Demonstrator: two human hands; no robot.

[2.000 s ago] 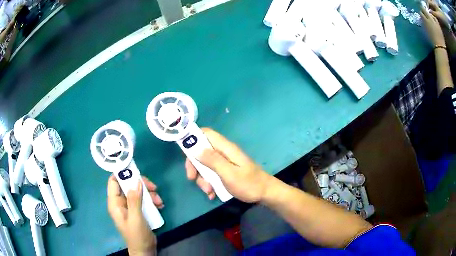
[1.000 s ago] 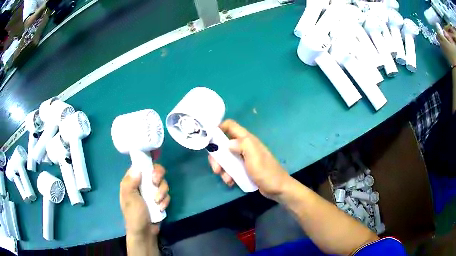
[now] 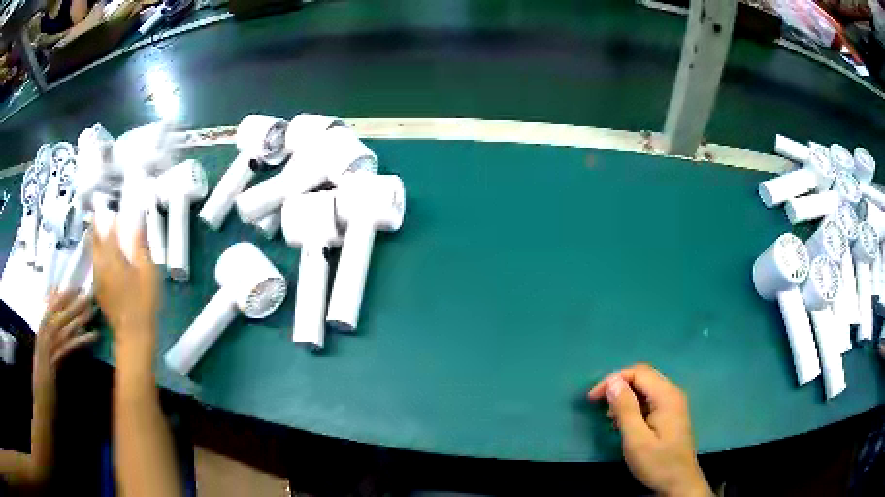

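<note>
Several white handheld fans (image 3: pixel 354 257) lie in a loose group on the left of the green bench, round heads up and handles toward me. One fan (image 3: pixel 209 325) lies apart in front of them. My left hand (image 3: pixel 126 281) reaches up among the left fans, blurred by motion. It appears closed around the handle of a blurred white fan (image 3: pixel 143 150). Its grip is partly hidden. My right hand (image 3: pixel 650 417) is at the bench's front edge, right of the middle. It is empty, with fingers loosely curled and the thumb visible.
Another person's hand (image 3: pixel 66 325) is close beside my left hand, at the fans on the far left. More white fans (image 3: pixel 796 311) lie at the right end. A metal post (image 3: pixel 697 82) stands at the pale edge strip (image 3: pixel 485 129), with the dark green belt behind it.
The view has swung left. My hands, which held a fan each side by side, are now far apart. My right hand has let go of its fan; my left hand has moved to the left group.
</note>
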